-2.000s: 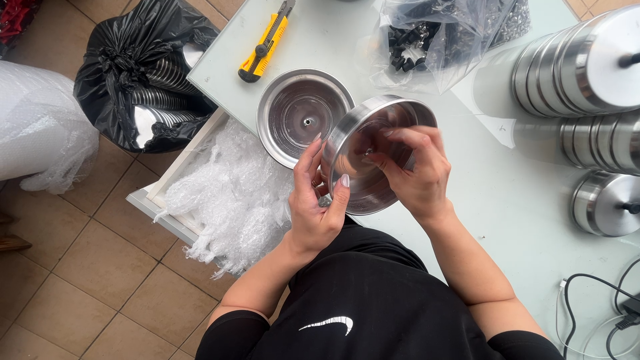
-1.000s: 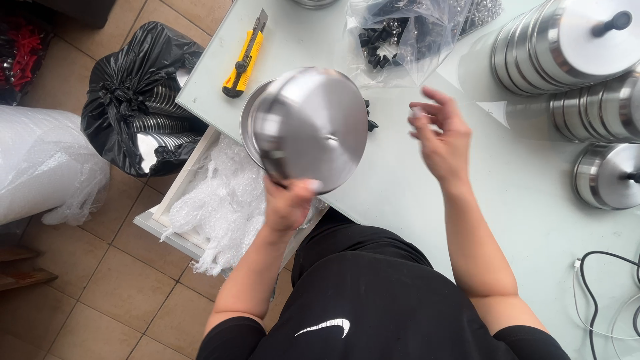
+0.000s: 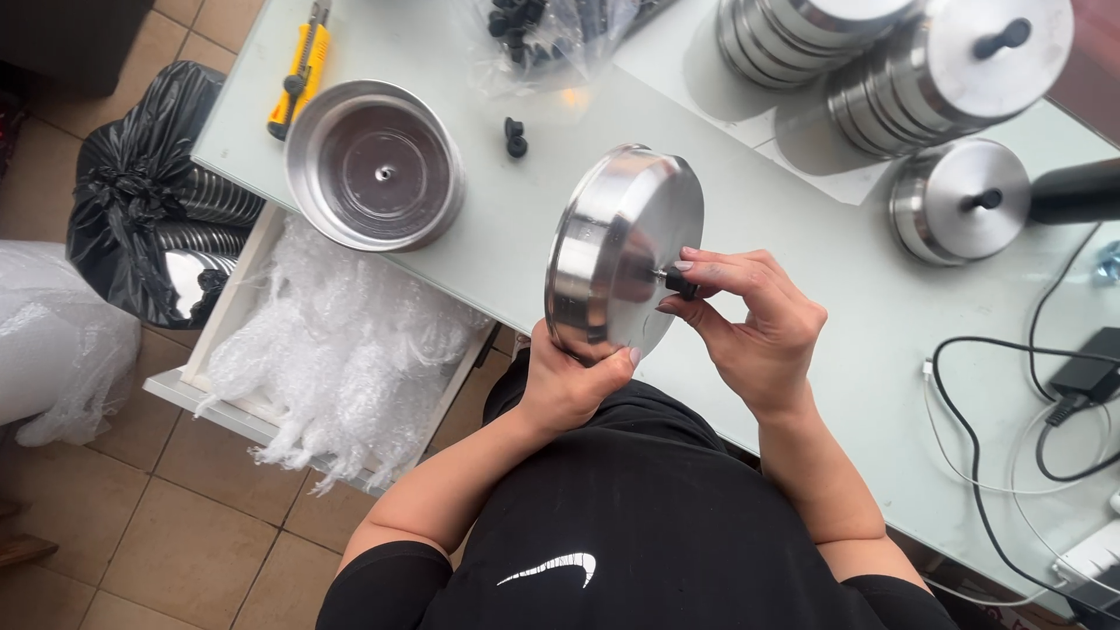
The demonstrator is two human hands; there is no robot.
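My left hand (image 3: pixel 573 376) grips the rim of a round stainless steel lid (image 3: pixel 604 254), tilted on edge with its outer face turned to the right. Between the thumb and fingers of my right hand (image 3: pixel 744 315) is a black knob (image 3: pixel 680 282), held at the middle of that face, where a short bit of metal shows beside it. Left of the lid, an open steel lid or shallow pan (image 3: pixel 376 166) lies hollow side up at the glass table's edge. More black knobs (image 3: pixel 515 137) lie loose on the table, behind the lid.
A yellow utility knife (image 3: pixel 299 74) lies at the table's far left, and a plastic bag of black knobs (image 3: pixel 534 35) at the back. Knobbed steel lids (image 3: pixel 954 70) stand stacked at right, near cables (image 3: pixel 971 420). Below left, an open drawer holds bubble wrap (image 3: pixel 341 350).
The lid has moved right, away from the open steel piece. My right hand, apart from the lid one second ago, now holds a black knob against it. The view has shifted somewhat.
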